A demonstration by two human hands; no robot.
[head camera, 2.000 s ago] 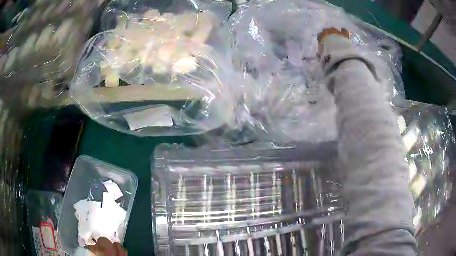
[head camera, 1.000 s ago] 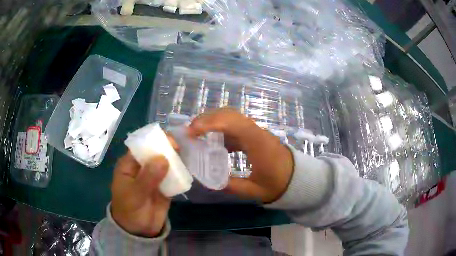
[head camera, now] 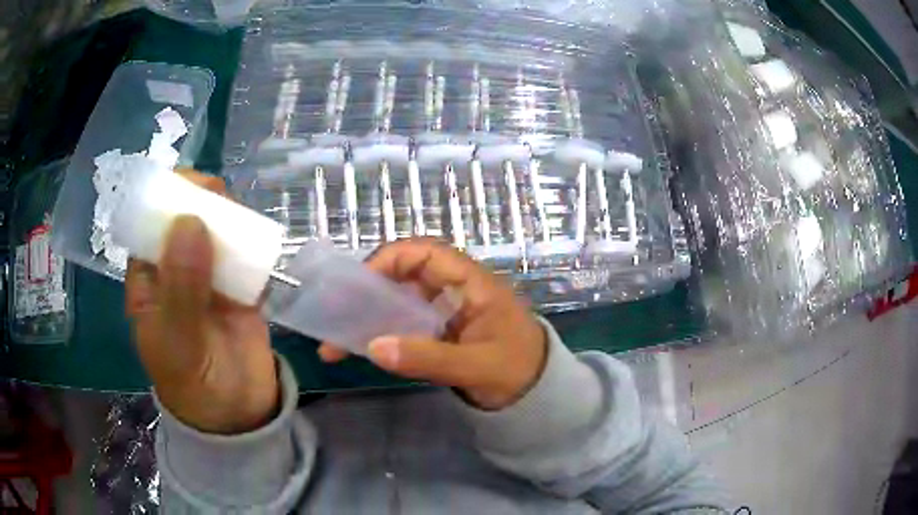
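My left hand (head camera: pixel 206 332) is shut on a white housing (head camera: pixel 206 233), tilted, with its right end towards the other hand. A thin metal pin (head camera: pixel 286 279) sticks out of that right end. My right hand (head camera: pixel 453 327) holds a clear cover (head camera: pixel 347 297) by its right part, fingers above and thumb in front. The cover's left end is close to the pin; whether they touch I cannot tell. The fingers of my left hand behind the housing are mostly hidden.
A large blister tray (head camera: pixel 453 153) with rows of slim white sticks lies behind the hands. A parts box (head camera: pixel 191 96) with white slips is at the left, a second small box (head camera: pixel 40 287) farther left. Glossy clear trays (head camera: pixel 705 181) with white blocks lie at the right.
Two seconds ago my right arm reached to the bag of clear parts. Since one second ago the housing has moved left and turned, its pin now facing the cover, which has turned too.
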